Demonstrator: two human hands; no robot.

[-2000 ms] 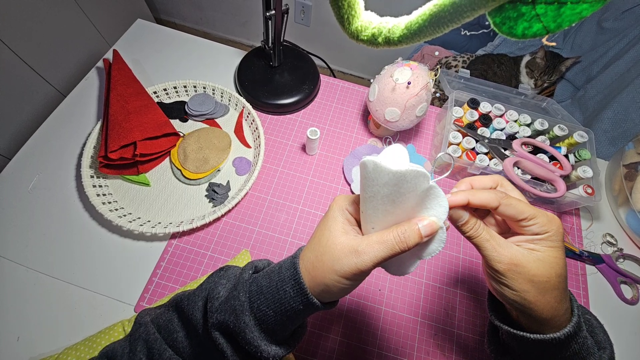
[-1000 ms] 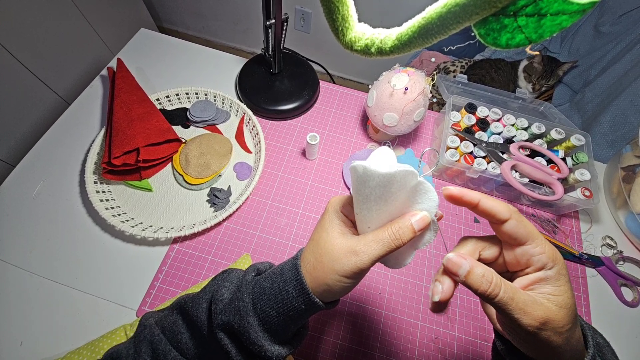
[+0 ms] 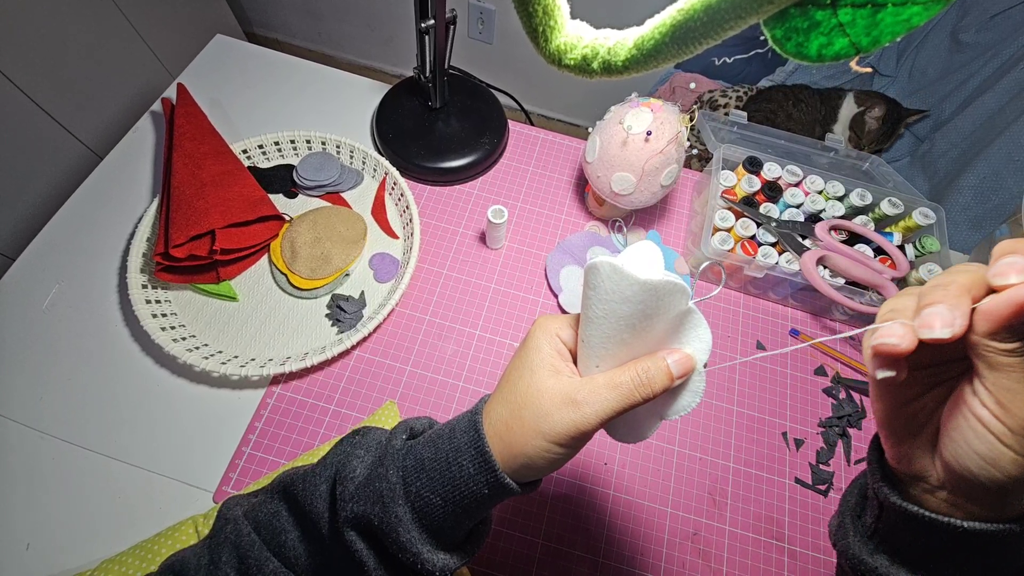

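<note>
My left hand (image 3: 560, 392) holds a folded white felt piece (image 3: 632, 320) with a scalloped, stitched edge, its thumb flat on the front. From that edge a white thread (image 3: 808, 342) runs taut to my right hand (image 3: 944, 376), which pinches it between its fingers at the right edge of the view. I cannot make out a needle. A thin loop (image 3: 710, 282) stands out from the felt's upper right side. Behind the felt lie purple and blue felt shapes (image 3: 566, 258), partly hidden. A white thread spool (image 3: 496, 227) stands upright on the pink cutting mat (image 3: 448, 320).
A white woven tray (image 3: 272, 360) bears red felt (image 3: 210, 200) and other cut shapes. Pink-handled scissors (image 3: 852, 264) rest on a clear box of thread spools (image 3: 816, 290). Nearby are a mushroom pincushion (image 3: 636, 152), a black lamp base (image 3: 440, 128), dark scraps (image 3: 840, 424) and a cat (image 3: 800, 112).
My right hand has moved away from the felt to the right and up, drawing the thread out taut. My left hand still holds the felt in about the same place.
</note>
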